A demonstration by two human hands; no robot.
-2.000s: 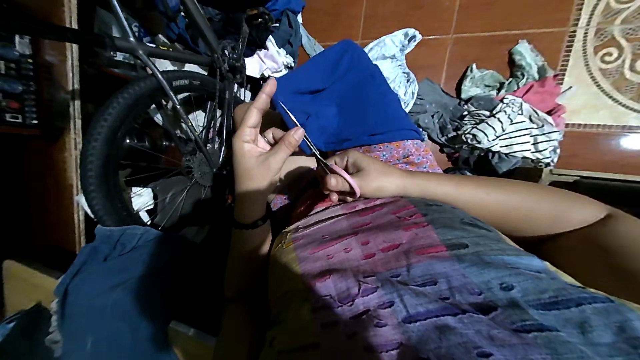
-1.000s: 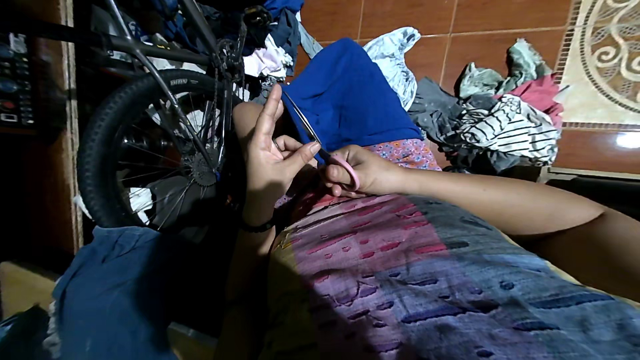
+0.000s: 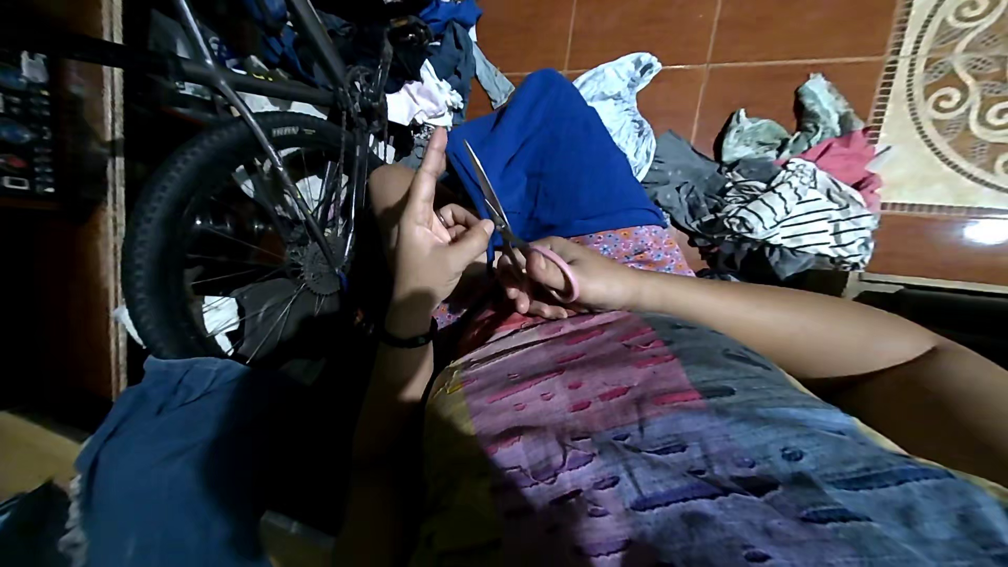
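My right hand (image 3: pixel 563 276) grips a pair of scissors (image 3: pixel 498 206) by its pink handles, the blades pointing up and to the left with their tips slightly apart. Beside it, my left hand (image 3: pixel 431 240) is raised with the index finger extended and the thumb close to the blades; whether it pinches any cloth or thread cannot be told. Blue cloth (image 3: pixel 551 157) lies over my lap behind the scissors, on top of a flowered fabric (image 3: pixel 642 248). A dark band circles my left wrist.
A bicycle wheel (image 3: pixel 146 236) and frame stand at the left. Blue denim-like cloth (image 3: pixel 165 441) lies at the lower left. Heaped clothes, including a striped garment (image 3: pixel 803 209), lie on the tiled floor (image 3: pixel 776 27) at the right; light patterned cloth (image 3: pixel 622 94) is behind the blue cloth.
My left hand has moved slightly to the right, nearer the scissors, since the earliest frame. The scissors stay in my right hand.
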